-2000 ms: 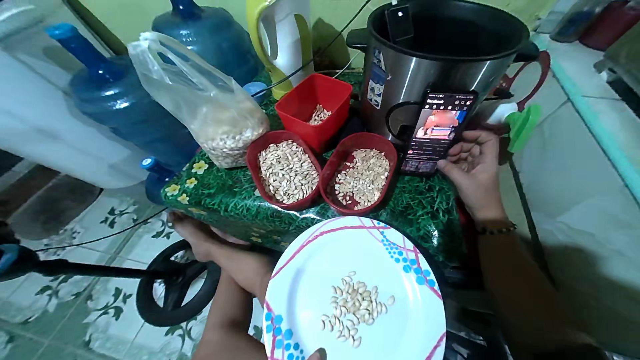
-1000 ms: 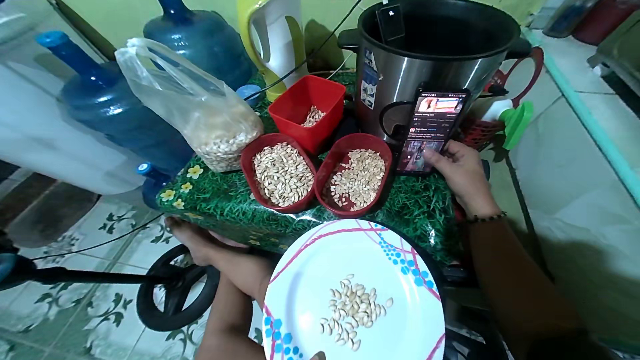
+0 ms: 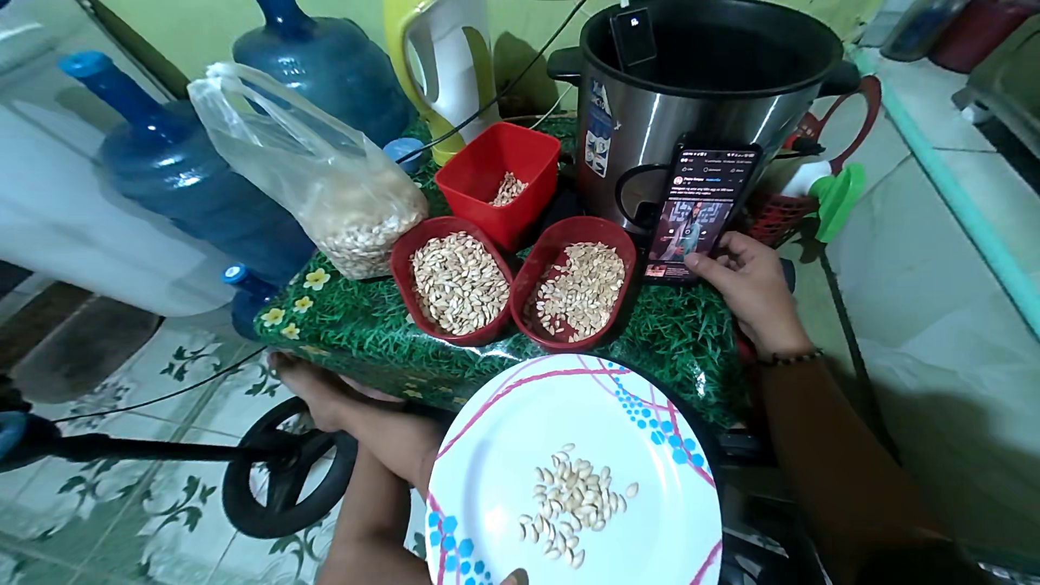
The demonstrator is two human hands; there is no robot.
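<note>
My right hand (image 3: 751, 284) touches the lower right part of a lit smartphone (image 3: 700, 215), its thumb on the screen and the other fingers curled beside the edge. The phone leans upright against a large steel pot. At the bottom edge, only a thumb tip of my left hand (image 3: 517, 577) shows, on the rim of a white plate (image 3: 487, 455) with pink lines and blue dots. Pale seeds (image 3: 577, 496) lie in a loose pile on the plate. Two dark red oval bowls hold more seeds, the left (image 3: 459, 284) and the right (image 3: 578, 288), in front of a red square container (image 3: 504, 175).
A knotted plastic bag of seeds (image 3: 357, 219) stands on the grass-print tablecloth (image 3: 357, 325), before blue water jugs (image 3: 325, 77). Behind are the steel pot (image 3: 634, 122) and a white-and-yellow jug (image 3: 455, 65). A red basket (image 3: 776, 215) stands right of the phone. A black wheel (image 3: 288, 467) is at lower left.
The picture on the phone's screen has changed. My right hand's thumb has moved from the phone's edge onto the screen. The plate and its seeds look the same.
</note>
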